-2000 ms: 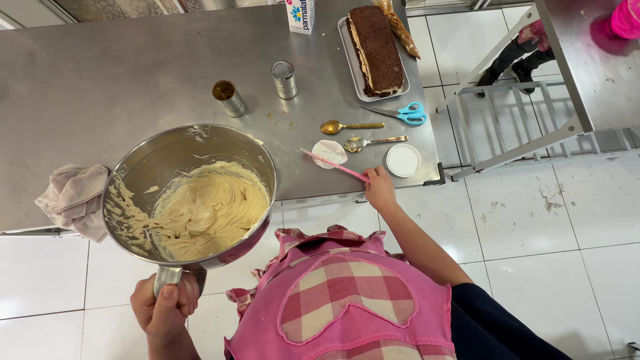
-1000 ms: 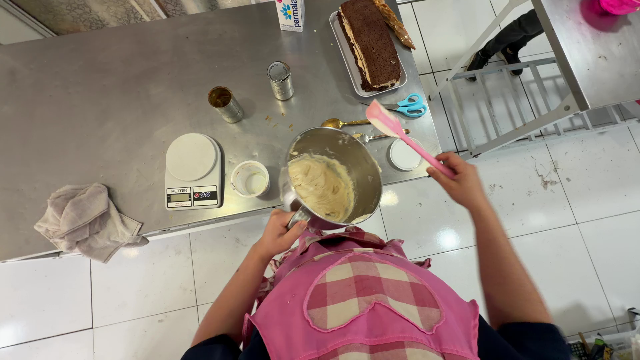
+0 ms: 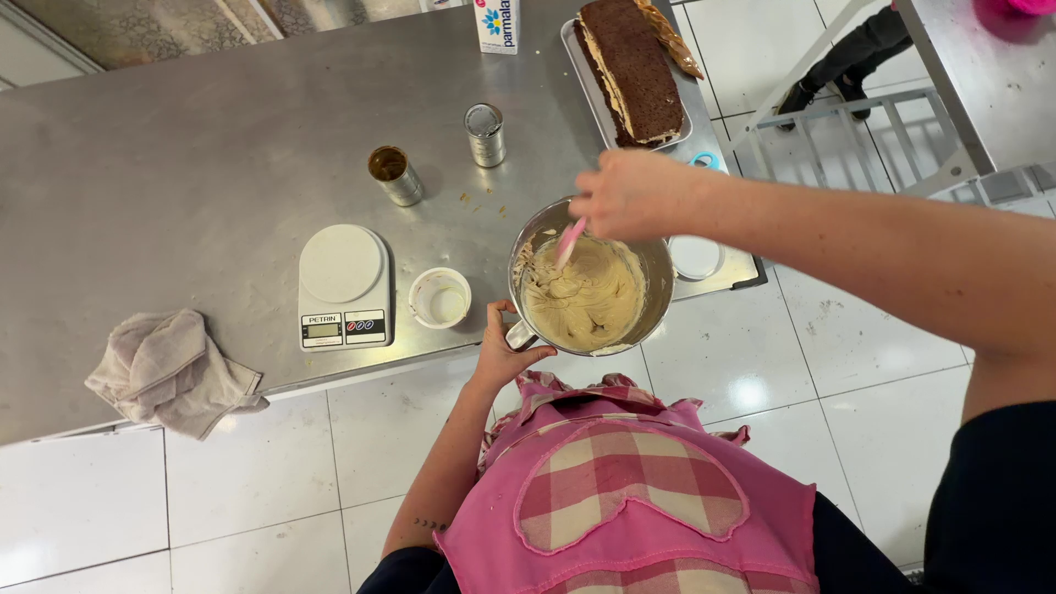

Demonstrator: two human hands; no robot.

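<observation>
My left hand grips the handle of a steel mixing bowl at the table's front edge. Thick beige cream fills its lower part and smears the inner wall. Over the bowl's far rim, my right hand is closed on a pink spatula, whose blade reaches down to the cream at the left side; the motion blurs it. A white lid lies right of the bowl, partly hidden. Left of the bowl stands a white plastic tub with residue inside.
On the steel table are a kitchen scale, a crumpled cloth, an opened can, another can, a milk carton and a layered chocolate cake on a tray. Blue scissors show partly. A person's legs are beyond a ladder.
My right hand picked up the spatula from the table and has moved left, over the bowl. The bowl, held out at the left two seconds ago, is now further right, uncovering the scale and tub.
</observation>
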